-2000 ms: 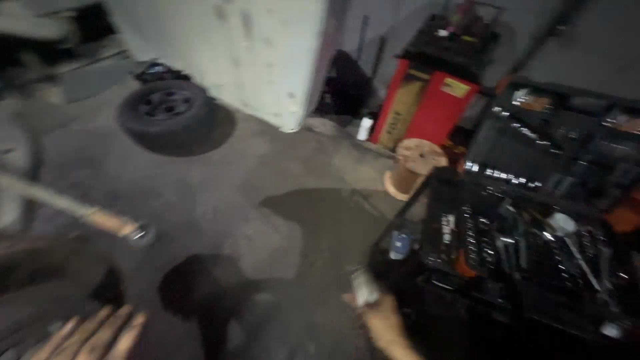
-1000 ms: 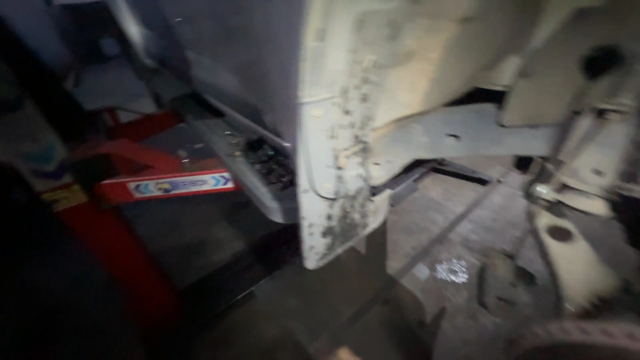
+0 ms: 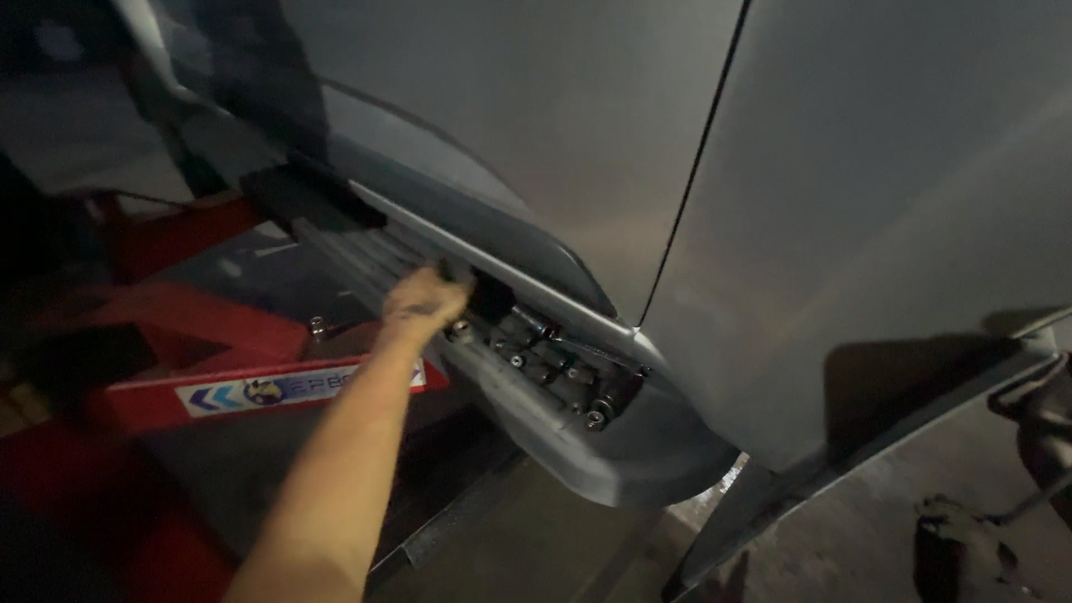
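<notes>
My left hand [image 3: 427, 297] reaches over the running board [image 3: 544, 419] of a grey vehicle, its fingers curled and blurred. Beside the fingers is a dark object [image 3: 490, 297]; whether the hand grips it cannot be made out. Just to the right, several metal sockets [image 3: 596, 419] and other small dark tool parts lie in a heap on the step. A slim shiny metal tool [image 3: 586, 345] lies along the body side of this heap. My right hand is out of view.
A red lift arm [image 3: 151, 402] with a sticker extends at the left, with a small metal fitting [image 3: 316, 327] on it. The vehicle's side panel [image 3: 536, 151] rises above the step. A dark part [image 3: 955, 536] stands at the lower right.
The view has swung from the floor and open tool case, past the wheel arch, to the running board. My left hand is now over the step.
</notes>
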